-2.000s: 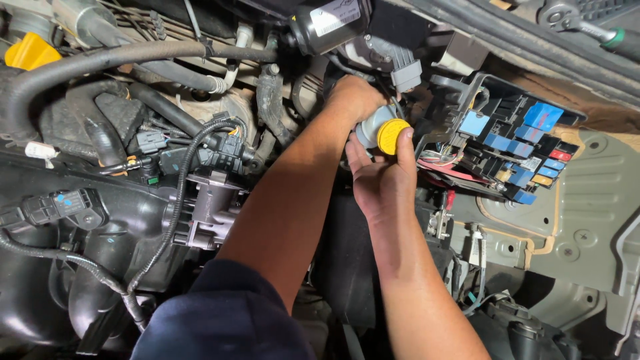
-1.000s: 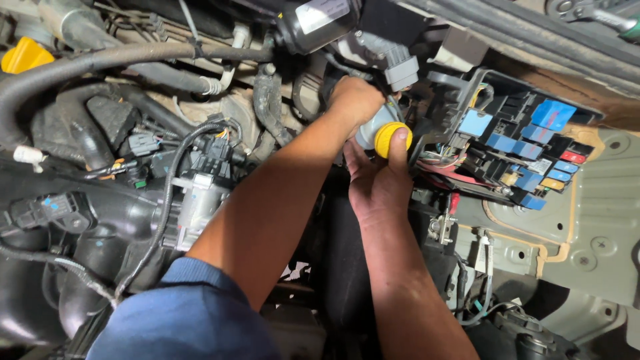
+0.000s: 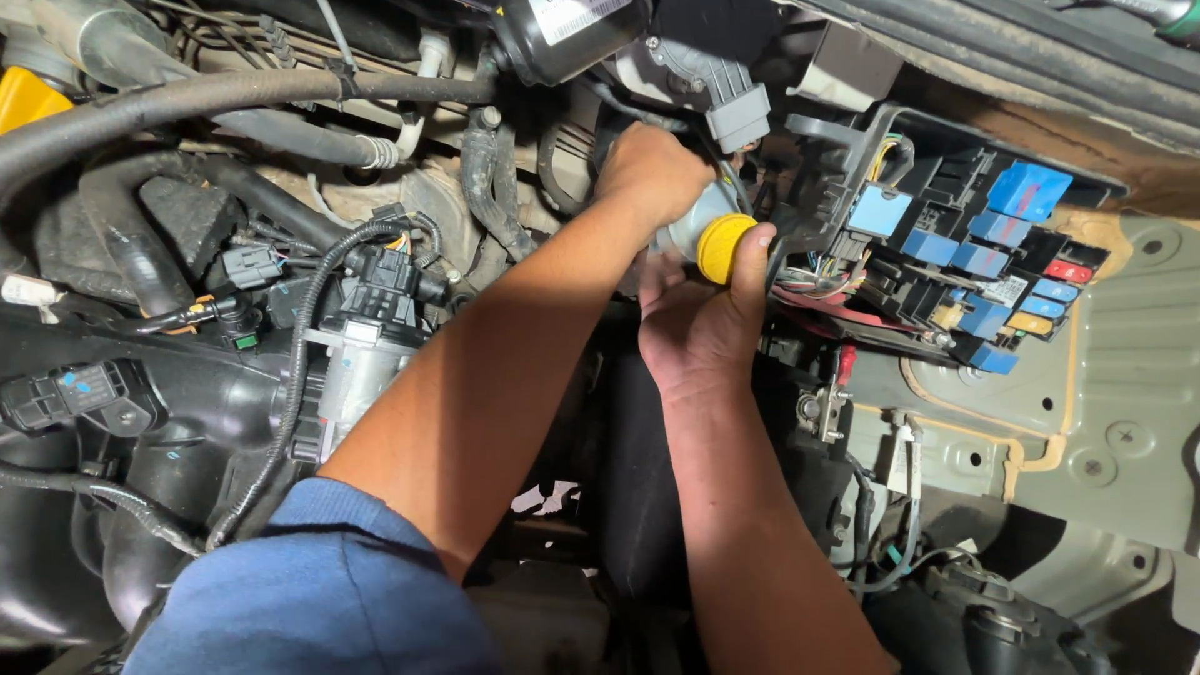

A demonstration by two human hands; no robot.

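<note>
A pale plastic fluid reservoir (image 3: 696,225) with a ribbed yellow cap (image 3: 724,247) lies tilted between my hands in the engine bay. From the lower right, palm up, my right hand (image 3: 698,314) cups the reservoir, its thumb against the cap's edge and its fingers partly hidden below. My left hand (image 3: 656,173) is at the reservoir's upper left side, knuckles up. Its fingers curl down out of sight, so what they grip cannot be seen. A grey electrical connector (image 3: 738,114) sits just above the reservoir.
An open fuse and relay box (image 3: 975,253) with exposed wires stands at the right. Black hoses (image 3: 234,89) and a corrugated wiring loom (image 3: 298,366) run along the left, near my left forearm. A metal tool (image 3: 1148,11) lies at the top right edge.
My left forearm and sleeve have shifted a little to the left. Both hands remain at the reservoir, and the yellow cap stays beside my right thumb.
</note>
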